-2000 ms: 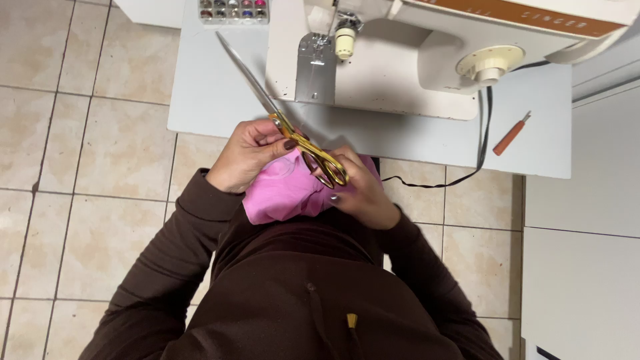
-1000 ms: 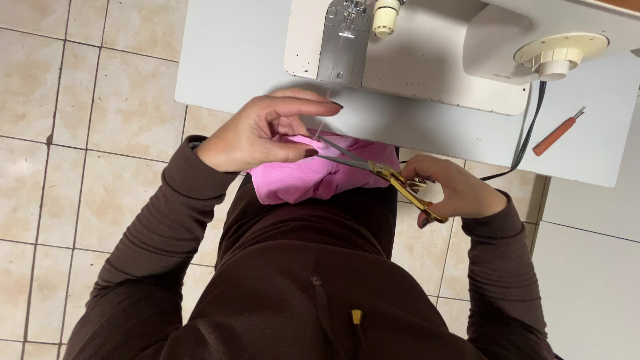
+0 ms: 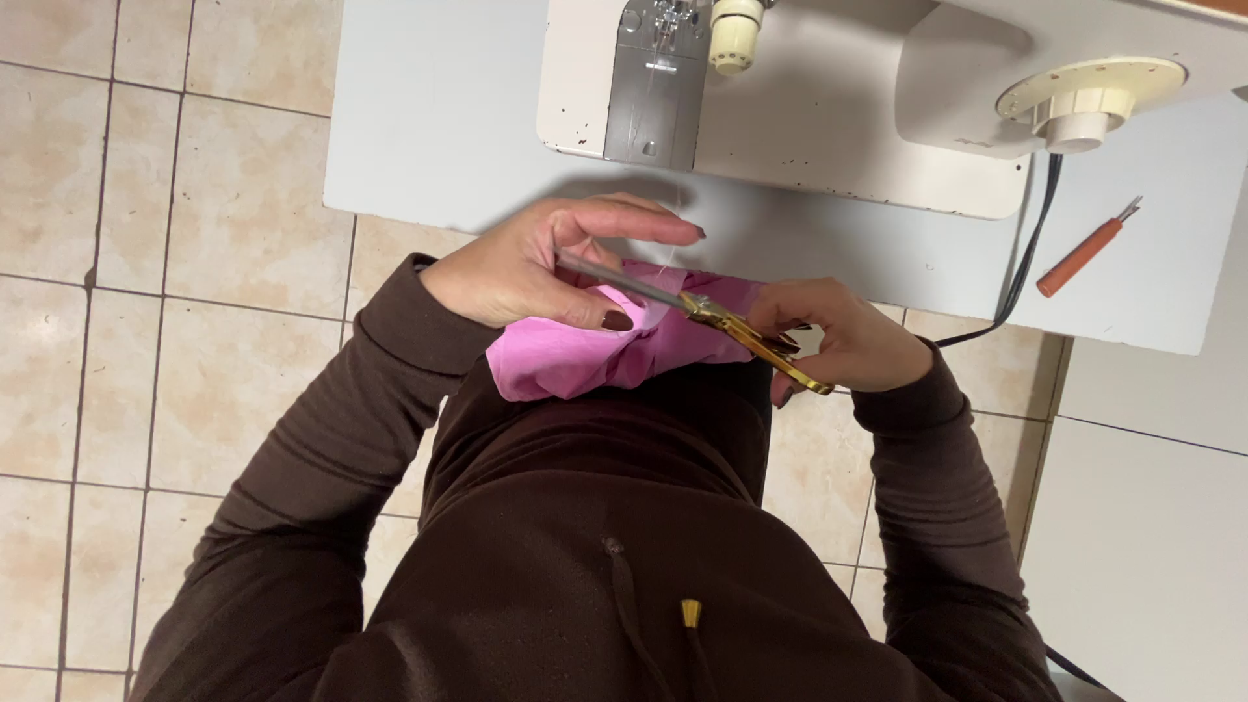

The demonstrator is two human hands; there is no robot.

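Observation:
Pink fabric [image 3: 585, 356] lies over my lap at the table's front edge. My left hand [image 3: 546, 263] pinches the fabric, thumb on its upper side and index finger stretched out above it. My right hand [image 3: 843, 336] holds gold-handled scissors [image 3: 721, 317] by the finger loops. Their blades point left, over the fabric and into the space between my left thumb and index finger; they look closed or nearly so. A thin pale thread [image 3: 671, 255] runs near the blades, up toward the machine's needle plate [image 3: 653, 107]. Where the thread ends is too fine to tell.
Beyond my hands a cream sewing machine [image 3: 809, 146] stands on a light grey table [image 3: 429, 136]. A seam ripper with an orange-red handle [image 3: 1080, 258] lies at the right, beside a black cord [image 3: 1024, 263]. White furniture [image 3: 1150, 517] stands at the lower right, over a tiled floor.
Two seconds ago both hands were at the scissors, blades up-left; one second ago my right hand held them by the loops with blades apart. Now the blades are together. The view has moved closer.

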